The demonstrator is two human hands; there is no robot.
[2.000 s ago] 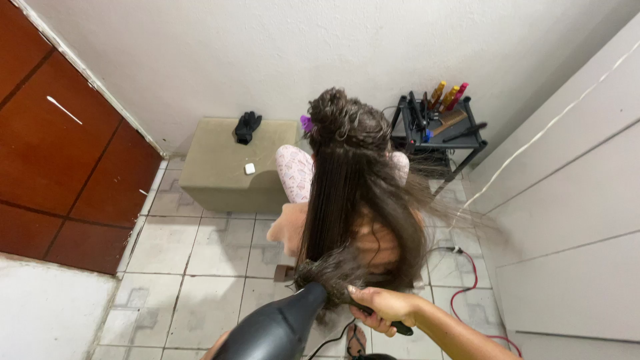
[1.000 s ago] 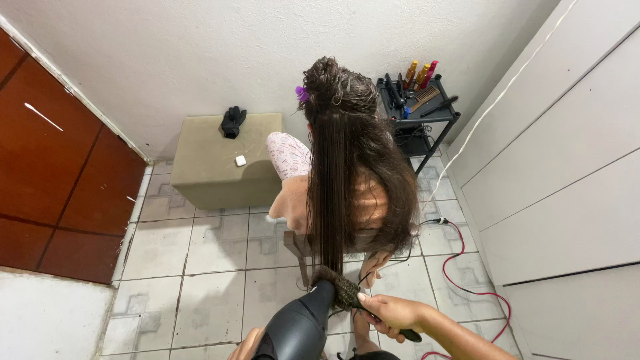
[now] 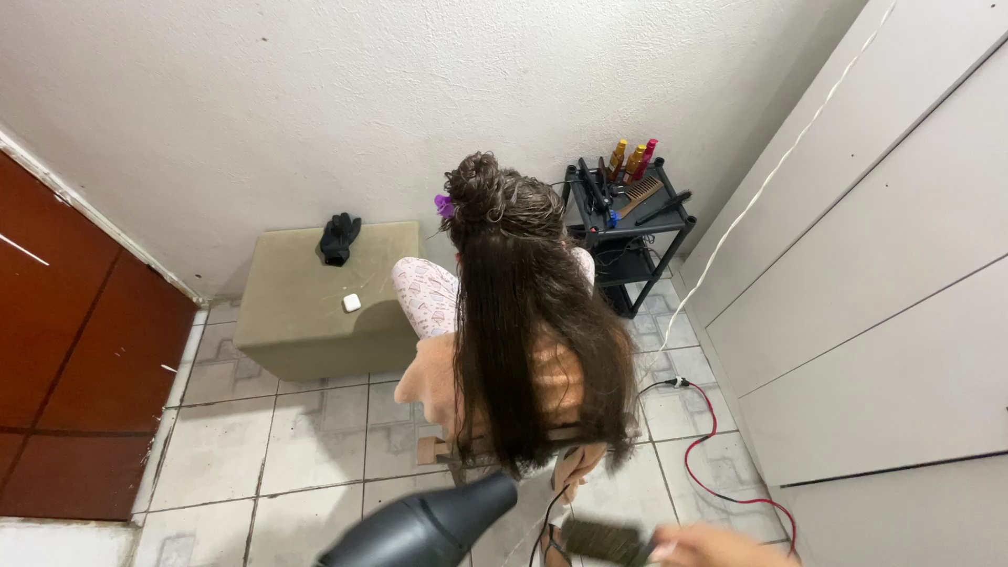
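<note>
A seated person's long dark hair (image 3: 504, 346) hangs down their back, its upper part gathered in a bun (image 3: 480, 177) with a purple hair tie (image 3: 445, 206) at the side. At the bottom of the view a black hair dryer (image 3: 429, 524) points its nozzle at the hair ends, just below them. My left hand is out of view. My right hand (image 3: 717, 545), at the bottom edge, grips a hairbrush (image 3: 605, 540), blurred, its bristled head apart from the hair. A peach towel or cloth (image 3: 429, 378) lies about the person's shoulders.
An olive ottoman (image 3: 315, 339) at the left bears a black glove (image 3: 339, 239) and a small white case (image 3: 352, 303). A black cart (image 3: 677, 224) with bottles, a comb (image 3: 639, 197) and styling tools stands behind at right. A red cord (image 3: 697, 441) crosses the tiles beside white cabinets (image 3: 866, 315).
The brush has come away from the hair ends, where it was earlier, and my right hand has moved down and right. The hair now hangs loose. My left hand has left the view.
</note>
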